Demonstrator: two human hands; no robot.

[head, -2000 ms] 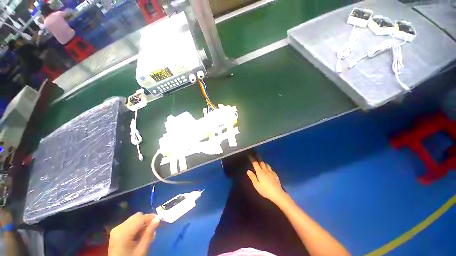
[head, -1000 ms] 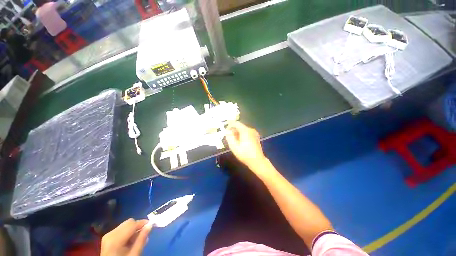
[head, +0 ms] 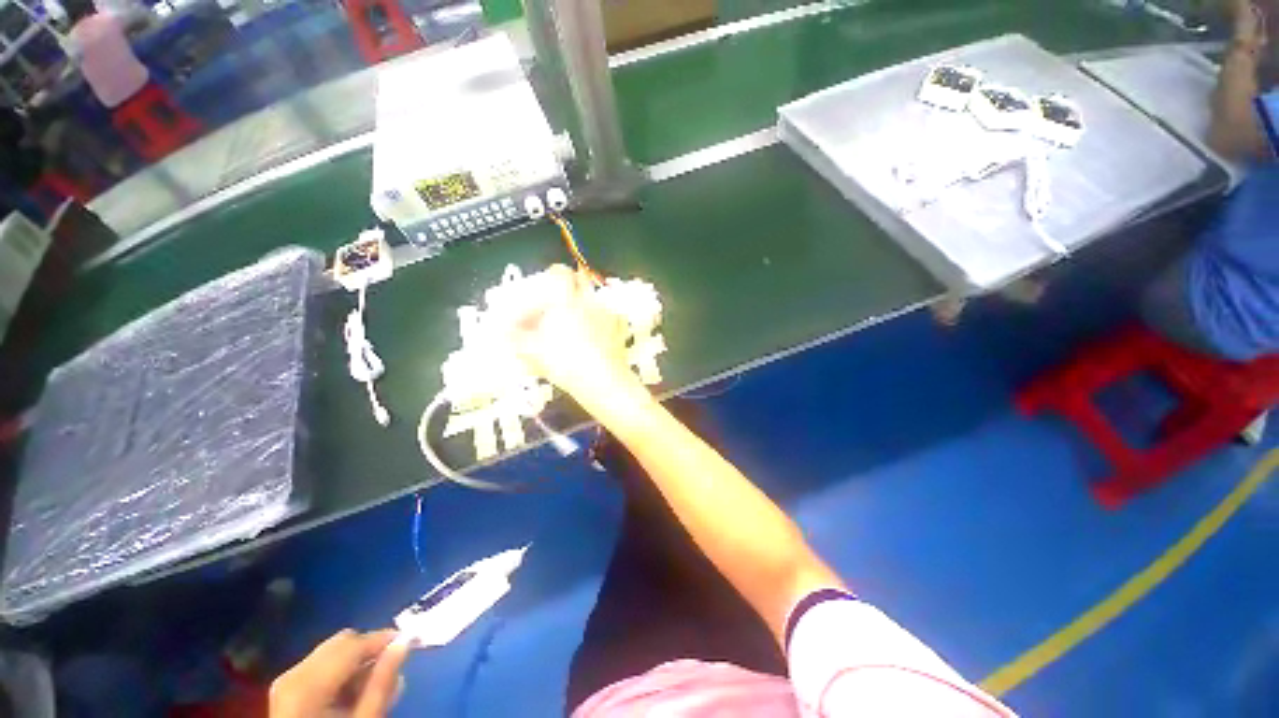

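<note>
My left hand [head: 337, 676] holds a white open-case power adapter [head: 460, 600] by its end, below the bench's front edge. A dark board shows on the adapter's upper face. My right hand [head: 578, 337] is over the white test fixture [head: 484, 351], which is taped at the bench edge. The fixture and the fingers are overexposed, so I cannot tell if the fingers grip anything. A small white connector [head: 564, 445] on a thin cord hangs below the right hand. A grey cord [head: 438, 456] curves from the fixture's left end.
A bench instrument [head: 470, 147] stands behind the fixture, with a single adapter [head: 362, 262] beside it. A wrapped dark tray [head: 168, 421] lies left. A paler tray [head: 898, 126] at right holds several adapters [head: 1004, 108]. A person in blue [head: 1234, 281] is at far right, by a red stool [head: 1122, 407].
My right hand has moved from beside the bench up onto the fixture and then left across it. My left hand has shifted slightly down and left with the adapter. A person has appeared at far right.
</note>
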